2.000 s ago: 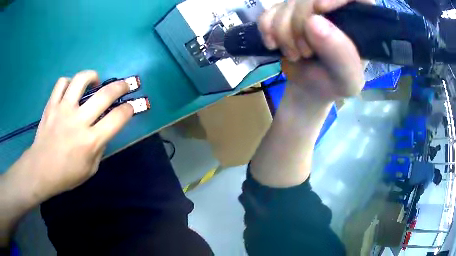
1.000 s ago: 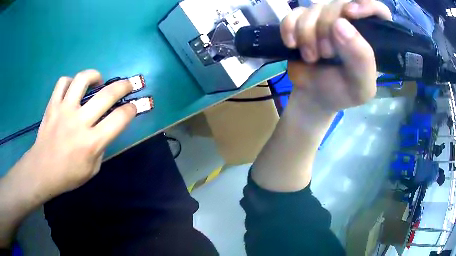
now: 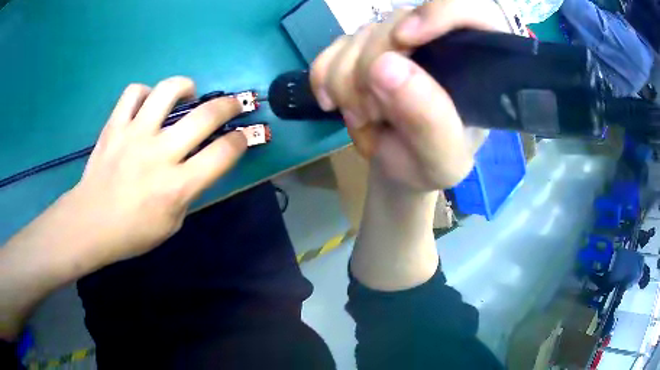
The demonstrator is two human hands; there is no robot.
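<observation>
Two paired end connectors (image 3: 256, 134) lie side by side on the green mat (image 3: 239, 43), with pale metal faces and red-orange ends. My left hand (image 3: 155, 155) presses them down with its fingertips. A black cable (image 3: 43, 168) runs left from under the hand. My right hand (image 3: 405, 94) grips the black electric screwdriver (image 3: 506, 83), held level with its nose pointing left. Its thin bit (image 3: 263, 99) is at the end of the upper connector; whether it touches a screw is too small to tell.
The grey-white screw feeder (image 3: 312, 29) stands beyond, partly hidden by my right hand. A blue bin (image 3: 493, 173) and a cardboard box (image 3: 350, 181) are below the bench edge. A person's blue-grey sleeve (image 3: 608, 43) is at the top right.
My right hand has moved the screwdriver left, from the feeder to the upper connector. The view has shifted, so feeder and left hand sit differently in frame. My left hand still holds the connectors.
</observation>
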